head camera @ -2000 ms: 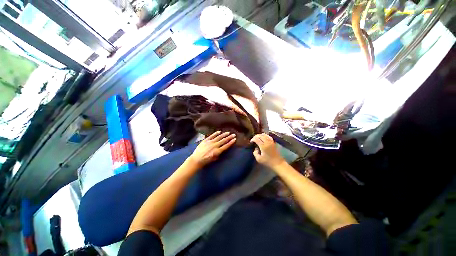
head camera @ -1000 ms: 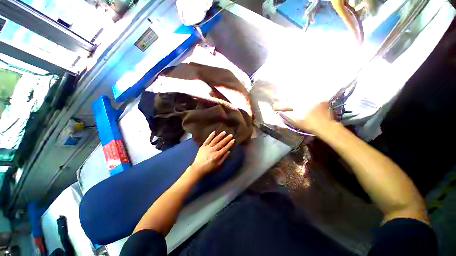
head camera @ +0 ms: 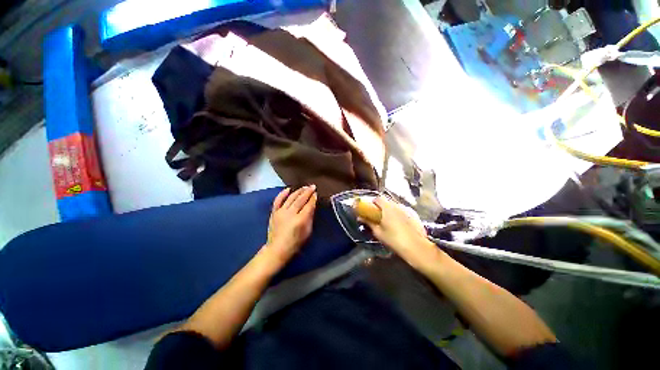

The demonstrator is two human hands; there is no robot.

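A brown garment [head camera: 311, 160] lies bunched behind and over the right end of the navy padded board [head camera: 145, 264], with black cloth and pale pink-white parts in the same pile. My right hand [head camera: 396, 225] is closed on the tan handle of the steam iron [head camera: 346, 211], which is at the board's right end by the garment's near edge. My left hand [head camera: 292, 220] lies flat, fingers together, at the garment's near edge on the board, left of the iron. Whether it pinches cloth cannot be seen.
A blue long box with a red label [head camera: 74, 152] stands at the left, and another blue strip [head camera: 174, 22] lies along the back. White and yellow hoses [head camera: 564, 225] trail right from the iron. Blue cluttered surface [head camera: 485, 58] at the back right. White table cover [head camera: 134, 155] shows behind the board.
My right hand has left the cloth, reached right, and come back holding the iron. My left hand stays by the garment's edge. The view has shifted closer and turned.
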